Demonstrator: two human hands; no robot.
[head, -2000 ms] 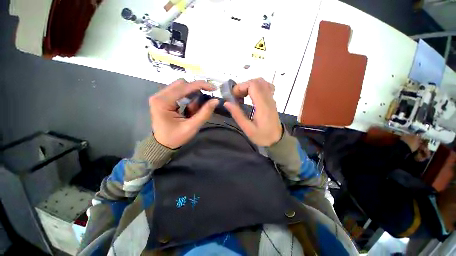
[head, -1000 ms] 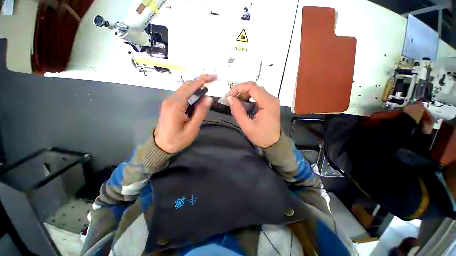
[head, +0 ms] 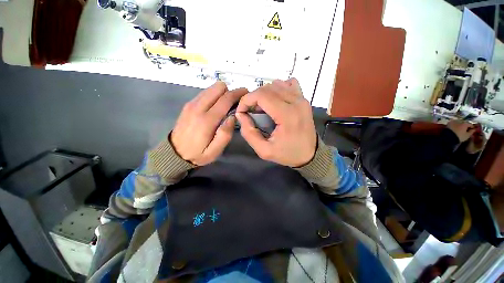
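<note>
My left hand (head: 203, 125) and my right hand (head: 282, 122) are together in front of the black apron (head: 243, 204), fingertips meeting. A small dark thing (head: 234, 112) shows between the fingertips. It is mostly hidden by the fingers, and I cannot tell what it is. Both hands pinch at it, just in front of the white table's edge.
A sewing machine (head: 145, 16) with a yellow strip stands on the white table (head: 237, 44). Rust-brown leather lies right (head: 367, 69) and far left (head: 55, 30). Another person (head: 425, 171) sits at right by a second machine (head: 464, 88). A grey bin (head: 61, 193) stands at lower left.
My hands have come closer together and their fingertips now meet. The grey ring-like piece seen earlier at my right fingers no longer shows. The view has shifted, so the machine sits higher in the picture.
</note>
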